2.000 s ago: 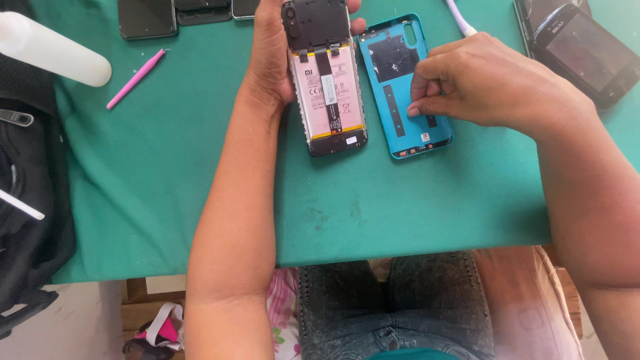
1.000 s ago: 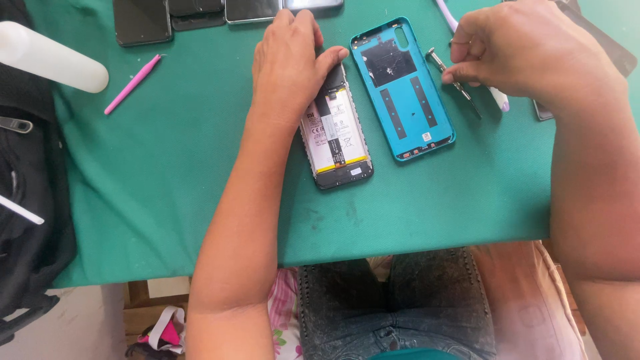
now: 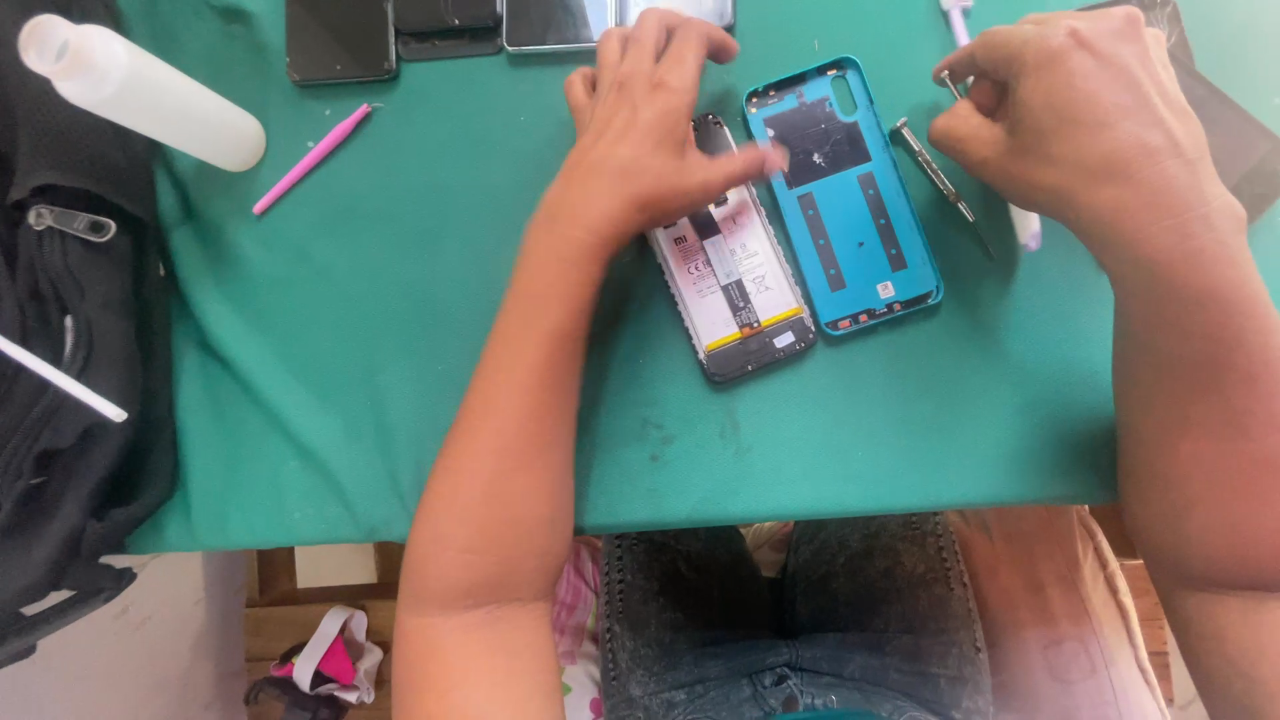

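Observation:
An opened smartphone [image 3: 752, 290] lies on the green cloth, its battery showing and its top end partly under my left hand [image 3: 650, 140]. That hand hovers at the phone's upper part with fingers apart, slightly blurred. The turquoise back cover [image 3: 850, 240] rests inside-up just right of the phone; my left thumb tip overlaps its edge. A metal precision screwdriver [image 3: 937, 176] lies beside the cover. My right hand [image 3: 1080, 130] is to the right of it, pinching a small metal piece [image 3: 950, 86] between thumb and index finger; whether this is another screwdriver, I cannot tell.
Several phones [image 3: 340, 40] line the far edge of view. A pink pen-like tool [image 3: 312, 160] and a translucent white bottle [image 3: 150, 95] lie at left, near a black bag [image 3: 80, 300]. A white and purple handle [image 3: 1025, 228] and dark devices [image 3: 1230, 130] are partly behind my right hand.
The phone was in my left hand two seconds ago and now lies on the cloth. My right hand has moved right from the cover. The screwdriver held one second ago now lies released.

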